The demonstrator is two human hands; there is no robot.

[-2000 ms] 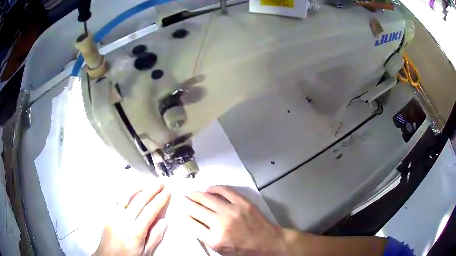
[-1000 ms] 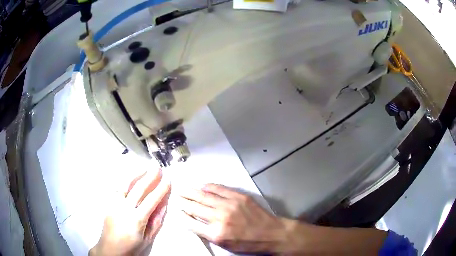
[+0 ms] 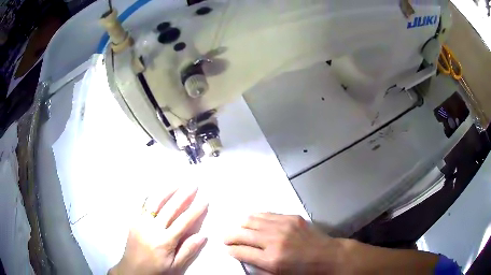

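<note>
A white fabric panel point(image 3: 81, 177) lies under the sewing machine head point(image 3: 258, 43) and glares strongly under the lamp. The presser foot and needle point(image 3: 194, 156) are down at the lower tip of the head, over the fabric. My left hand point(image 3: 164, 236) lies flat on the fabric in front of the foot, fingers spread, a ring on one finger. My right hand point(image 3: 280, 241) lies on the fabric at its right edge, fingers close together and bent. Whether its fingertips pinch the fabric cannot be told.
Orange-handled shears point(image 3: 450, 62) lie right of the machine by a dark patterned patch point(image 3: 452, 114). A tension dial point(image 3: 196, 85) sticks out of the head front. Taped cardboard point(image 3: 29, 177) edges the left side. White sheets point(image 3: 420, 190) lie at the lower right.
The camera view has shifted, so the machine sits higher. My left hand has moved back from the foot and its fingers are more spread. My right hand also sits farther from the foot.
</note>
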